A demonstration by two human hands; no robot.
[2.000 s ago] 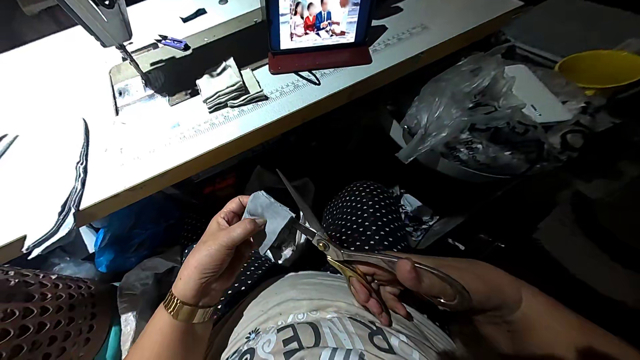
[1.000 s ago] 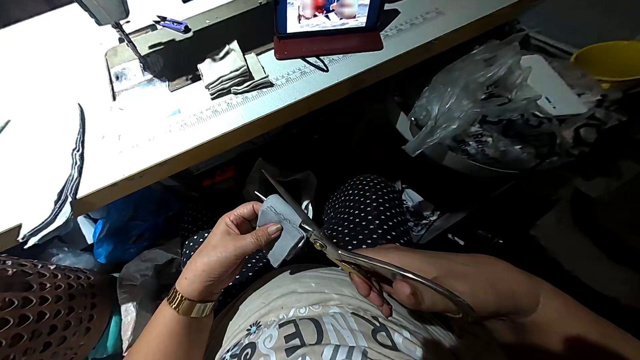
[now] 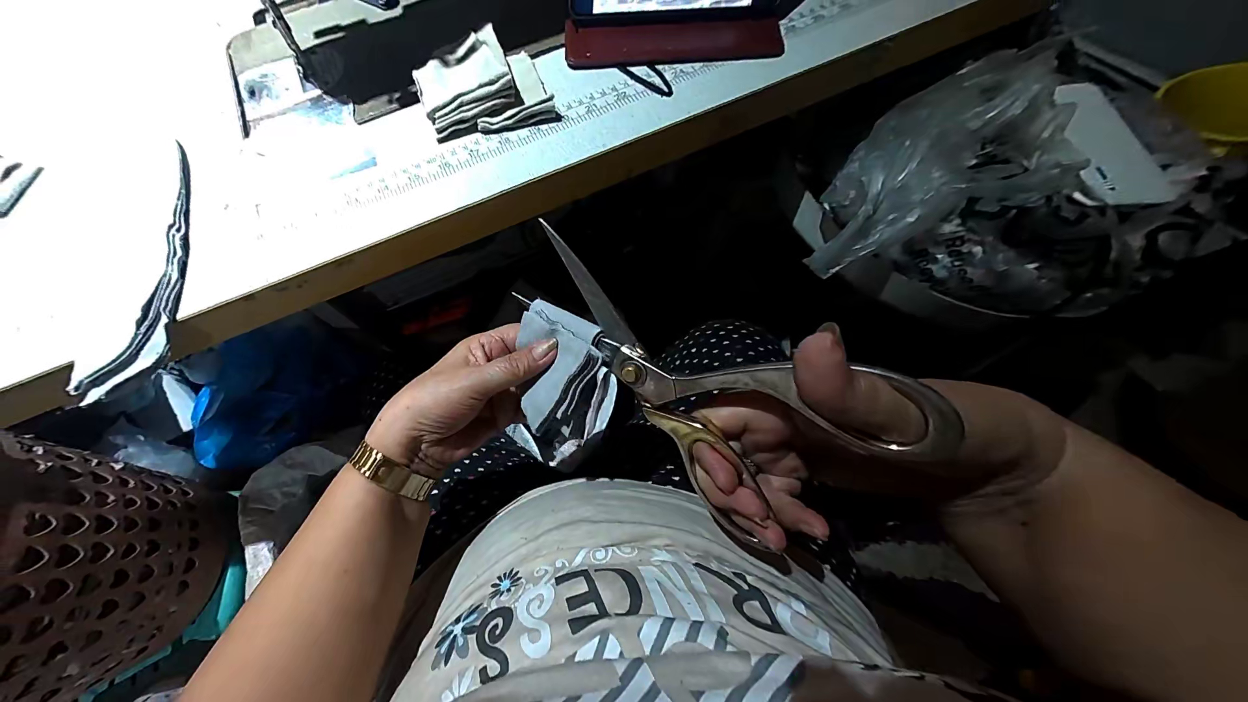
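Between its thumb and fingers my left hand (image 3: 468,390) pinches a small folded fabric piece (image 3: 565,380), pale grey-blue with a black-and-white patterned part hanging below. My right hand (image 3: 829,419) has its thumb and fingers through the handles of metal fabric scissors (image 3: 632,372). The scissor blades are spread, one raised free and the other passing behind or inside the fabric, its tip showing past the upper left edge. A stack of folded fabric pieces (image 3: 468,93) lies on the white sewing table (image 3: 263,224), and a striped fabric strip (image 3: 161,292) hangs over its edge.
A sewing machine base (image 3: 390,58) and a phone or tablet in a red stand (image 3: 673,44) are on the table. A brown perforated basket (image 3: 88,556) is at lower left beside a blue plastic bag (image 3: 263,390). At right, a clear plastic bag (image 3: 936,166) tops a scrap container, near a yellow bowl (image 3: 1209,102).
The scissors have opened wider than one second ago, with my right thumb raised from the other fingers. The fabric now shows its patterned part below my left hand.
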